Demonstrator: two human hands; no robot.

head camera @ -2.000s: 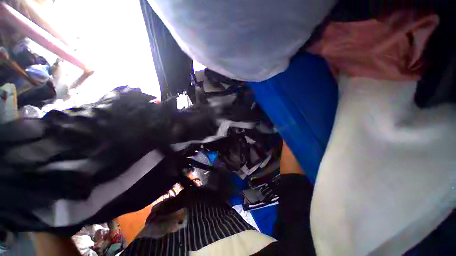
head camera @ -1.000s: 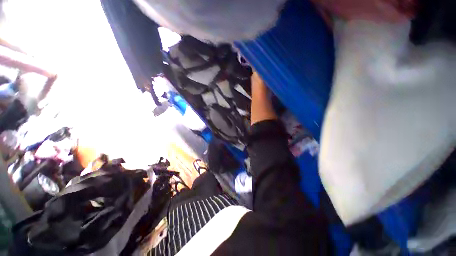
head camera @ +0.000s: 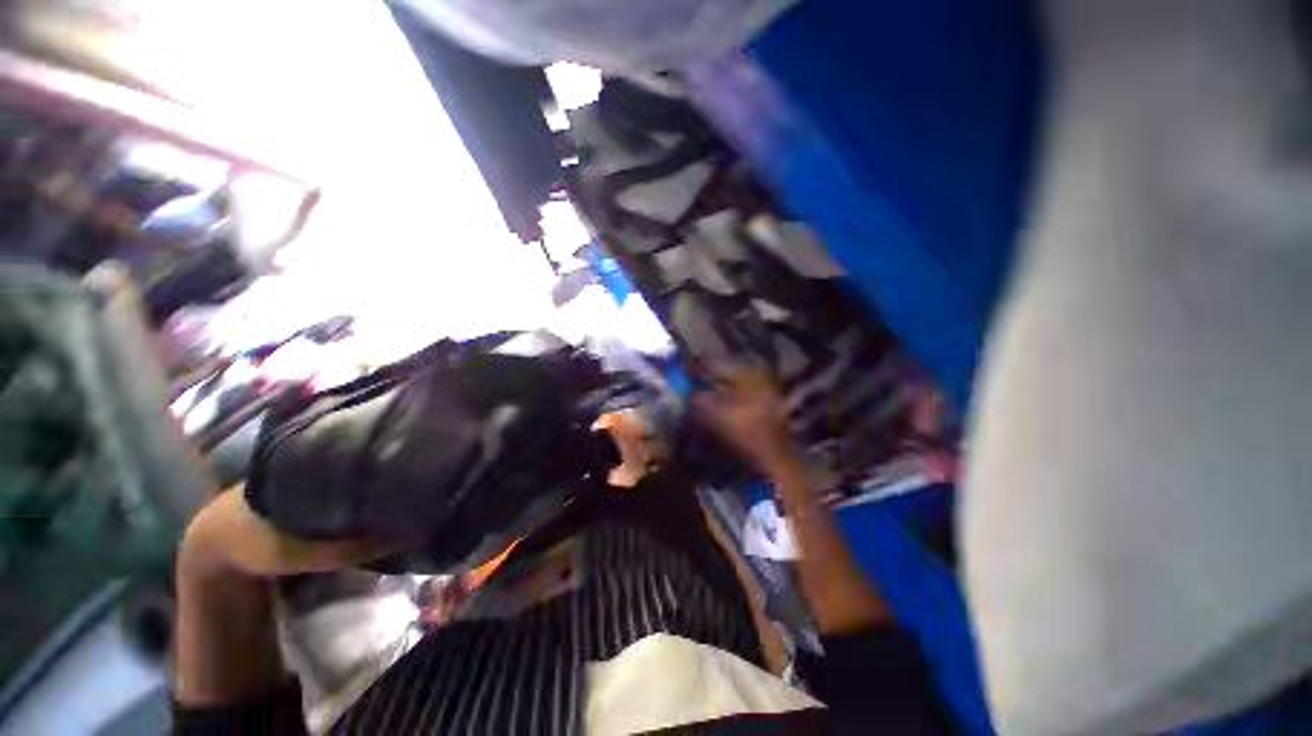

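Note:
A loose black bundle (head camera: 432, 453) with pale grey parts lies across my left forearm, left of centre. My left arm bends under the bundle, and what looks like my left hand (head camera: 627, 449) shows at its right end, against it. My right hand (head camera: 748, 417) is blurred, with fingers spread and nothing visible in it. It is beside a long row of black, white and grey cut-piece bundles (head camera: 784, 309) on the blue shelf (head camera: 878, 158).
A large white sack (head camera: 1151, 431) bulges close on the right, and another pale sack (head camera: 619, 22) hangs overhead. My striped apron (head camera: 648, 575) is below. Mixed cloth piles (head camera: 259, 360) lie left, beside a blurred green and grey object (head camera: 87, 431). Bright glare covers the upper left.
The black bundle has risen from the lower left towards the centre on my left arm. My right hand has come down and out from behind the blue panel's edge. The view has shifted.

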